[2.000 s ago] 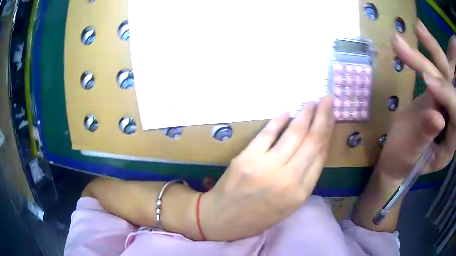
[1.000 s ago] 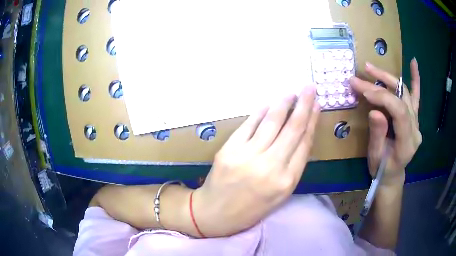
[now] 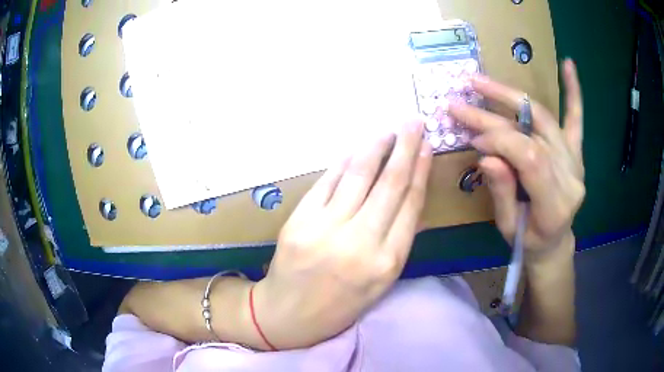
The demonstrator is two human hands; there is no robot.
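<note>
The white record sheet (image 3: 277, 94) is glared nearly blank. The pocket calculator (image 3: 445, 87) lies at the sheet's right edge; its grey display shows a digit and its round pink-lilac keys are partly covered. My left hand (image 3: 349, 232) lies flat, fingertips on the sheet's lower right corner beside the calculator, holding nothing. My right hand (image 3: 531, 160) is over the calculator's right side with fingers on or just above the keys. It holds the slim clear gel pen (image 3: 515, 261), which passes through the hand and points down toward the wrist.
The tan perforated tray (image 3: 451, 207) lies under the sheet, with round silvery and dark shapes in its holes. It sits on a green mat (image 3: 601, 145) edged in blue tape. A dark slim tool with a white band (image 3: 635, 98) lies on the mat at right. Racks stand at far left.
My right hand has come in from the right to the calculator keys, still with the pen. The display now shows a digit. The sheet, tray and calculator appear shifted left in view.
</note>
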